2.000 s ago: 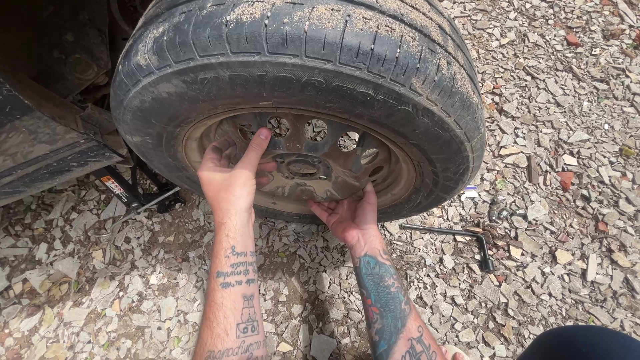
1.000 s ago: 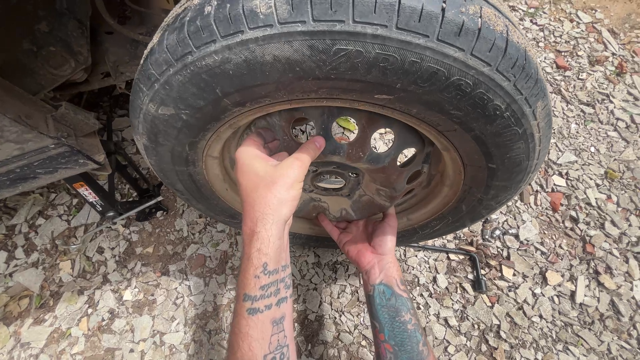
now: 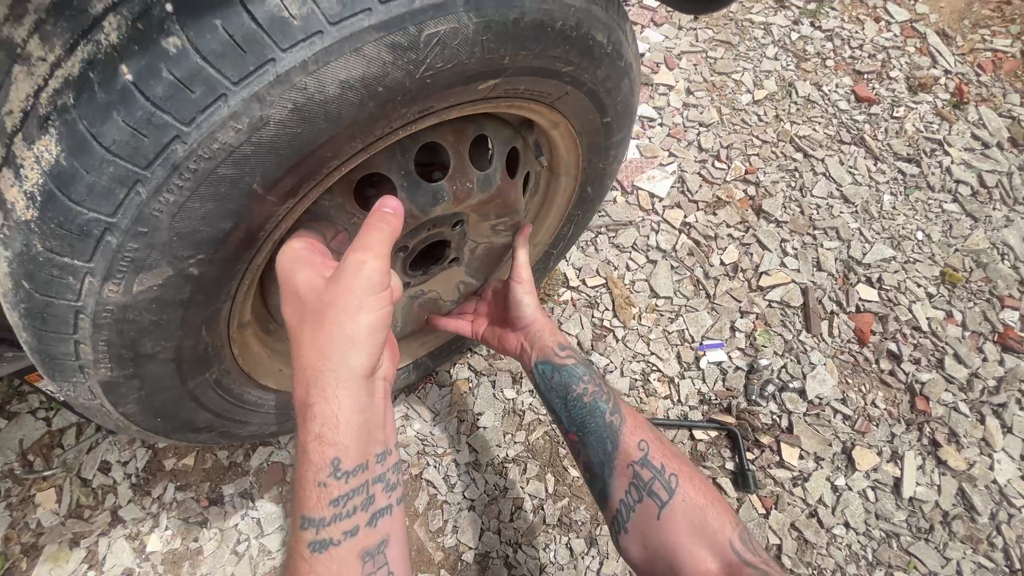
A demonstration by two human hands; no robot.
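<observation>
A worn car tire [image 3: 192, 320] on a dusty steel wheel rim [image 3: 472, 200] stands tilted before me. My left hand [image 3: 344, 288] grips the left part of the rim, thumb up beside a round vent hole, its fingers hidden behind the palm. At the lower right, my right hand [image 3: 500, 316] supports the rim's inner lip with its fingers spread against the metal. Between the hands lies the rim's round center hole [image 3: 430, 258], with bolt holes about it.
Broken stone chips cover the ground. An L-shaped lug wrench [image 3: 740, 456] lies right of my right forearm, with several lug bolts or nuts [image 3: 768, 386] just above it. Part of a jack [image 3: 48, 388] shows at the lower left edge.
The wheel has turned to face more to the right, both hands moving with it. Its vent holes, which showed light before, are now dark. The view has shifted closer to the wheel.
</observation>
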